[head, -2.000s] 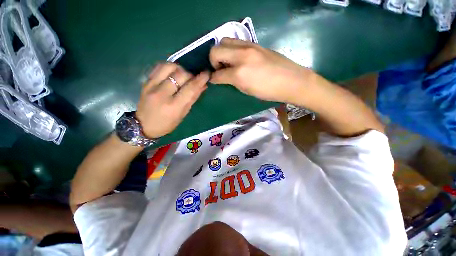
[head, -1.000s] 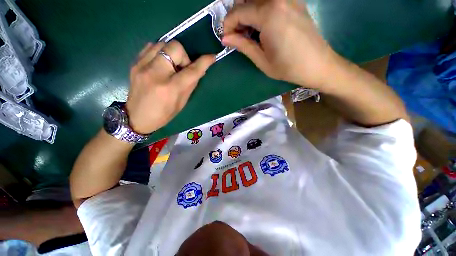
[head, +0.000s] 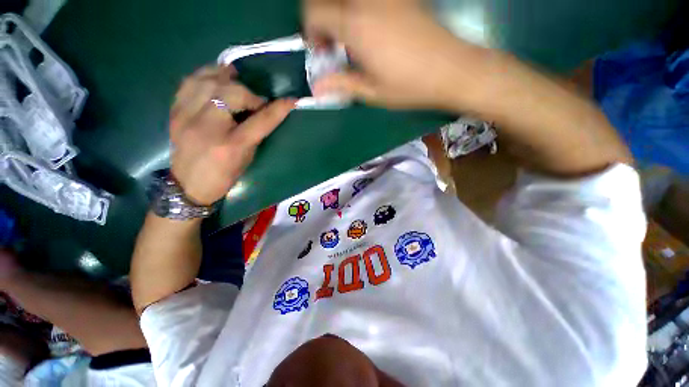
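A pale plastic frame point(head: 266, 48) is held over the green bench, its open loop to the left. My left hand point(head: 215, 128), with a ring and a wristwatch, grips the loop end, fingers on the far rim and thumb on the near rim. My right hand point(head: 370, 53) is blurred and grips the solid, cloudy end of the frame. Its fingers hide most of that end. I cannot tell whether a small part is under the fingertips.
Loose, overlapping pale frames point(head: 45, 113) lie on the bench point(head: 302, 151) at the left. Clear parts point(head: 468, 137) show below the bench edge at right. A person's arm point(head: 68, 306) is at lower left and blue clothing point(head: 642, 113) at right.
The frame first moved towards the top edge, then slid left and turned flatter. My left hand moved left with it. My right hand moved up onto the solid end.
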